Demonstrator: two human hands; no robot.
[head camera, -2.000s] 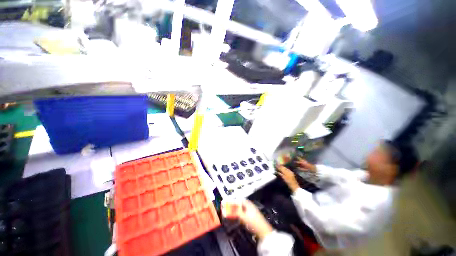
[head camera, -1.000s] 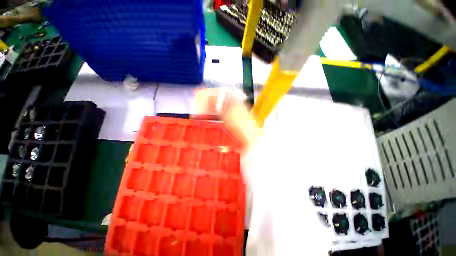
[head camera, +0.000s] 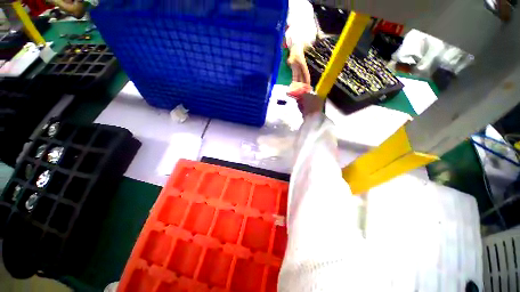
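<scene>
An orange-red tray (head camera: 212, 223) with square pockets lies in front of me, cut off by the bottom edge. The pockets that show look mostly empty. My right sleeve crosses its right side. My right hand (head camera: 312, 104) is stretched far forward beside a yellow post, small and blurred. It meets another person's hand (head camera: 297, 65) coming from across the bench, with a reddish patch where they meet. Whether my fingers hold anything cannot be told. A small pale bit at the tray's lower left may be a left fingertip; the rest of my left hand is not visible.
A blue crate (head camera: 199, 63) stands behind the tray. A black tray (head camera: 74, 171) with shiny discs is at left. A filled black tray (head camera: 356, 77) lies beyond the yellow post (head camera: 340, 54). A pale slab (head camera: 450, 228) is at right, near a yellow bracket (head camera: 382, 165).
My view has turned from the right-hand worker to the bench ahead. My right hand has moved from the tray's right side over its back edge, then farther forward to the other person's hand.
</scene>
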